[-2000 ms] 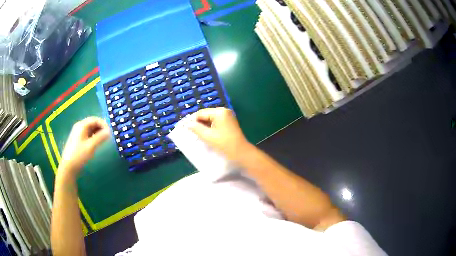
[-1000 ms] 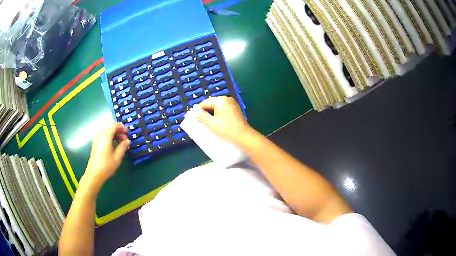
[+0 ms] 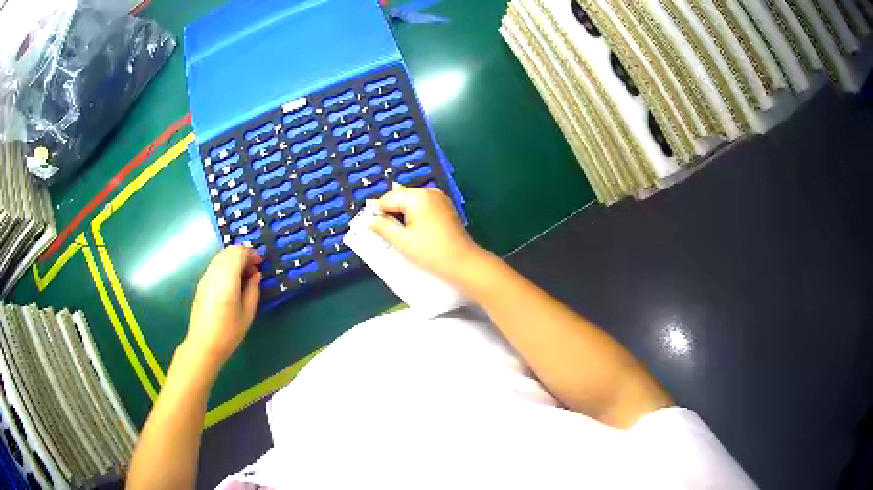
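A black compartment tray holds rows and columns of small blue parts with tiny white marks beside them. Its blue cover lies open at the far side, with a small white header label at the tray's top edge. My right hand pinches a white label sheet over the tray's lower right. My left hand is at the tray's lower left, its fingertips close together over the left column. Whether it holds a small label cannot be told.
Tall stacks of pale layered boards stand at the right and lower left. A clear plastic bag with dark contents lies far left. The green bench has yellow and red tape lines.
My left hand has moved right from beside the tray onto its lower left edge. My right hand with the sheet has shifted slightly right in the view, then stayed nearly still.
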